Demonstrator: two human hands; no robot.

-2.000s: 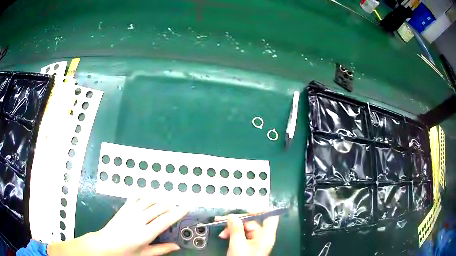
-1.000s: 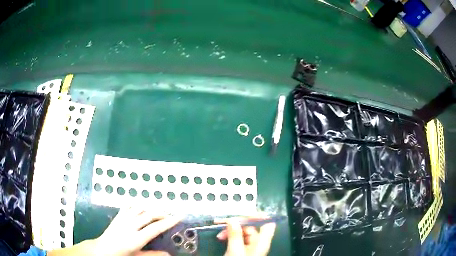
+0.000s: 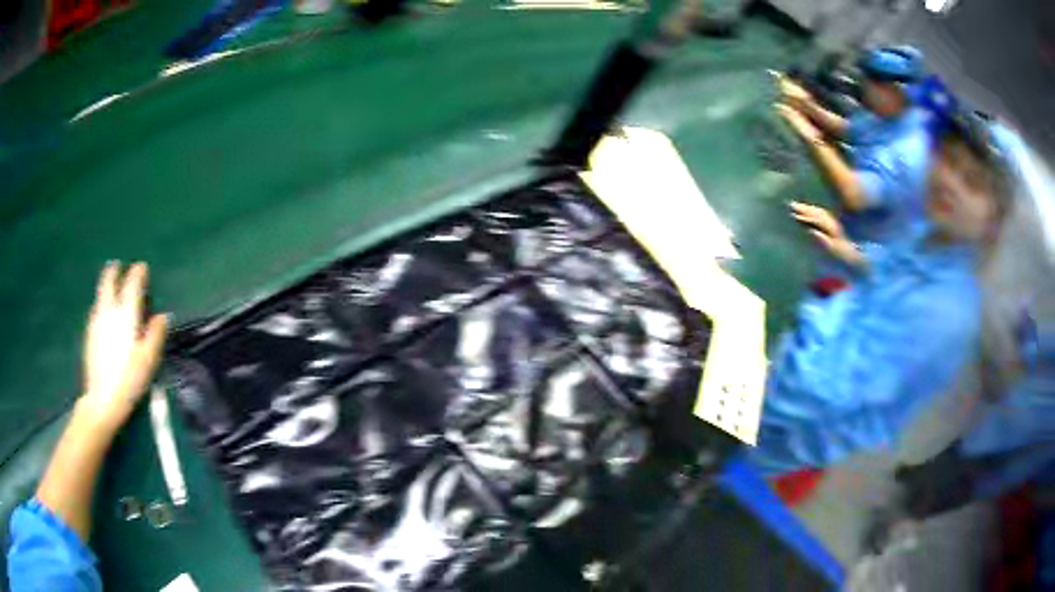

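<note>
My left hand (image 3: 119, 341), slightly blurred, reaches over the green mat at the far left corner of the black blister tray (image 3: 451, 382). Its fingers point away and are apart from the thumb; nothing shows in it, and the underside is hidden. My right hand is not in view. The tray's glossy pockets fill the middle of the picture. A slim white pen-like tool (image 3: 168, 445) lies between my left forearm and the tray. Two small rings (image 3: 159, 515) lie near its lower end. The black part with rings does not show.
Pale yellow sheets (image 3: 733, 359) lie beyond the tray's right edge. A dark post or arm (image 3: 602, 102) stands at the tray's far corner. People in blue (image 3: 885, 347) sit at the right, some with hands at the bench. A white corner (image 3: 181, 584) shows at the bottom left.
The view has swung right, to the tray. My left hand has left the black part and moved to the tray's far left corner. My right hand, tweezers and central white sheet no longer show clearly.
</note>
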